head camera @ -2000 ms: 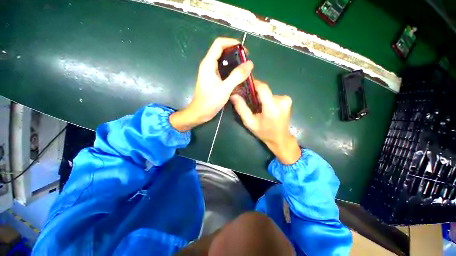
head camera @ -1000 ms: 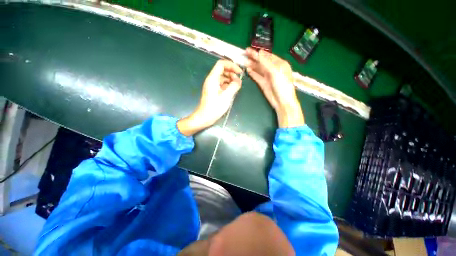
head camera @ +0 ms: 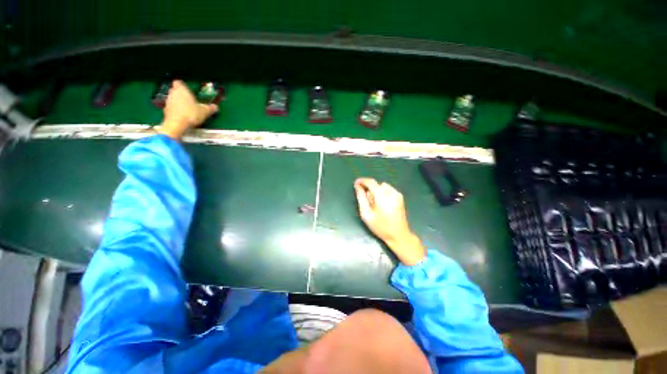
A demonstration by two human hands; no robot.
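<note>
My left hand (head camera: 183, 109) reaches far left over the green conveyor, thumb and fingers apart. Its fingers are beside one red-edged phone unit (head camera: 161, 93) and its thumb is just below another with its circuit board showing (head camera: 210, 93). Contact with either cannot be made out, and no grip shows. My right hand (head camera: 384, 213) is above the bench, right of the pale seam, its fingers loosely curled and empty. A black middle housing (head camera: 442, 182) lies on the bench up and right of my right hand.
Several more phone units (head camera: 375, 109) lie spaced along the conveyor (head camera: 420, 109). A chipped whitish edge strip (head camera: 263, 140) separates it from the green bench (head camera: 249, 197). Glossy black blister trays (head camera: 585, 219) are stacked at right, with an open carton (head camera: 585, 364) below.
The phone unit held in both hands two seconds ago has left them. My left hand has moved far left over the conveyor. My right hand has come back from the belt edge to the bench.
</note>
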